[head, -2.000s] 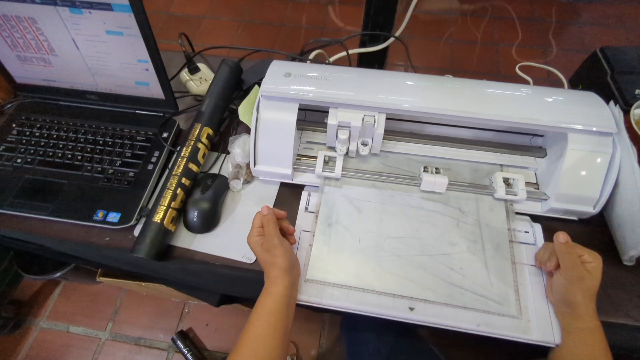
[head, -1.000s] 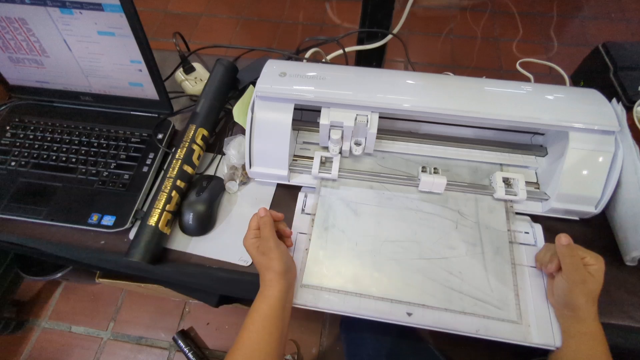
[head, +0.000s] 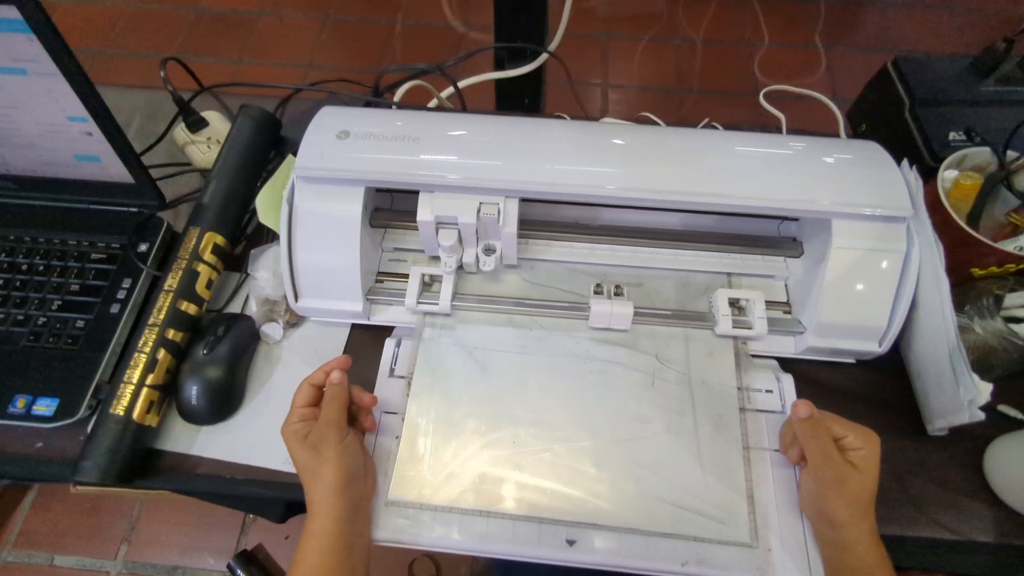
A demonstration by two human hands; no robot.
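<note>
A white Silhouette cutting machine (head: 600,160) stands on the dark table, its tool carriage (head: 468,232) toward the left of the rail. A transparent sheet on a cutting mat (head: 560,432) lies over the front tray (head: 384,480), its far end under the roller bar. My left hand (head: 332,420) is beside the tray's left edge, fingers curled with thumb against index finger; whether it grips anything thin cannot be told. My right hand (head: 832,456) is at the tray's right edge, fingers curled against it; a hold on the edge cannot be made out.
Left of the machine are a laptop (head: 72,280), a black tube with gold lettering (head: 176,296), a black mouse (head: 216,368) and a small plastic bag (head: 272,296). Cables and a white power adapter (head: 204,140) lie behind. At right are folded white sheets (head: 944,352) and a filled container (head: 984,232).
The view has shifted somewhat, with more of the right side showing. Both hands stay beside the tray in much the same pose.
</note>
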